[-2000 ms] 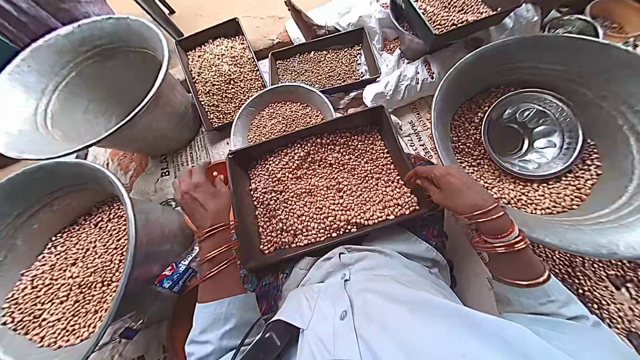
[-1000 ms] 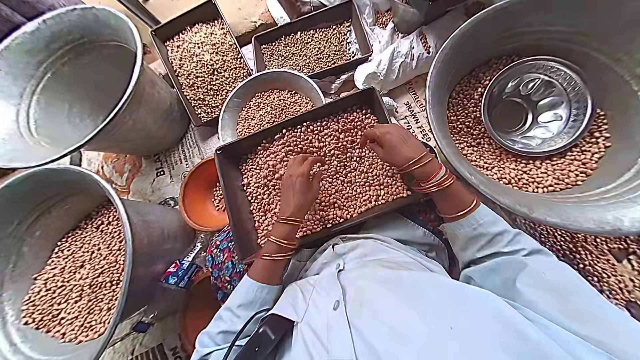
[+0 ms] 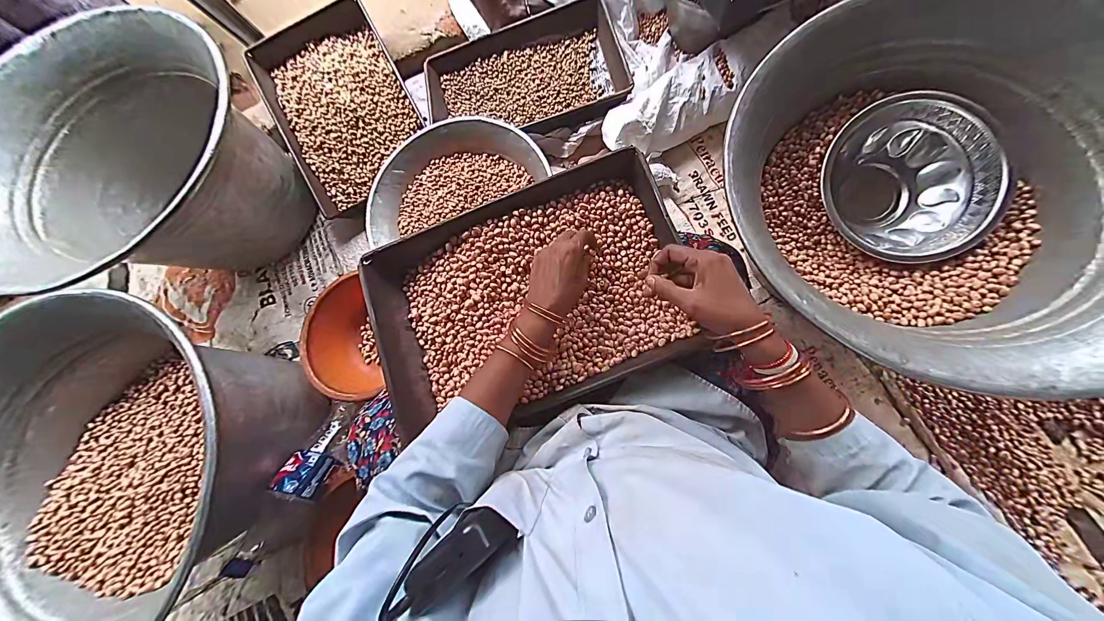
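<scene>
A dark rectangular metal tray [image 3: 392,319] full of reddish-brown nuts or beans [image 3: 483,297] rests on my lap. Over the middle of the tray, my left hand [image 3: 561,269] touches the nuts with its fingers bent; whether it holds one is hidden. My right hand [image 3: 690,283] is above the tray's right side, thumb and fingertips drawn together, and what may lie between them is too small to tell. Bangles circle both wrists. A round metal bowl [image 3: 384,185] of similar nuts stands against the tray's far side, and an orange bowl [image 3: 328,345] holding a few is at its left.
Two metal tubs stand at left, one bare inside [image 3: 121,155] and one with nuts [image 3: 129,492]. A wide metal tub [image 3: 750,216] at right holds nuts and a steel plate [image 3: 914,177]. Two more dark trays [image 3: 319,185] [image 3: 517,34] lie beyond. Loose nuts [image 3: 1000,466] cover the lower right floor.
From the tray's left side, my left hand has come over the nuts. My right hand was over the nuts one second ago and is now back nearer the tray's right edge.
</scene>
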